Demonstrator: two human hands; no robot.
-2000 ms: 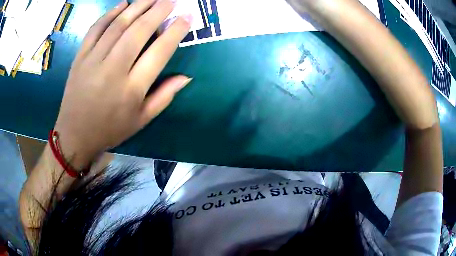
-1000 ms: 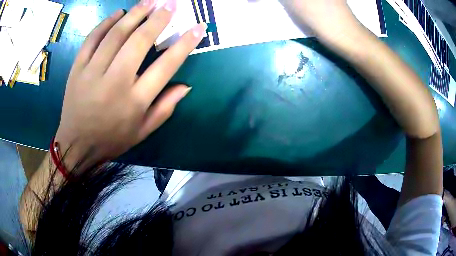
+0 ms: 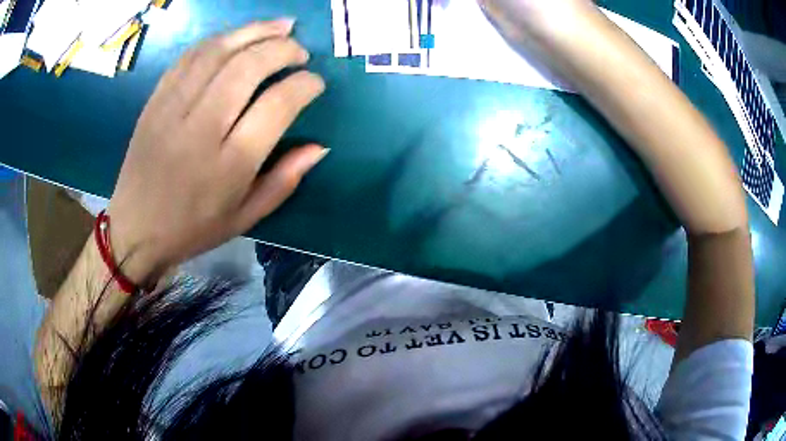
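My left hand (image 3: 224, 129) is over the green surface, fingers spread and slightly bent, with nothing visible in it. My right hand (image 3: 517, 13) is cut off by the top edge; its fingers are out of the picture, so I cannot see what it holds. Its forearm lies across the white adhesive sheet (image 3: 483, 60). The sheet is mostly bare, with dark bars (image 3: 394, 59) at its left end and a small teal tab (image 3: 427, 40) on one of them. The sheet lies to the right of my left hand, not touching it.
Scattered white display modules (image 3: 95, 34) with yellow edges lie at the upper left. Spare adhesive sheets (image 3: 732, 77) with rows of dark bars lie at the right. The green table (image 3: 379, 198) has a curved near edge. Hair and my printed shirt fill the bottom.
The adhesive sheet's left end, partly under my left fingertips before, now shows apart from them. The white piece by those fingertips is no longer visible. The view has tilted and shifted a little.
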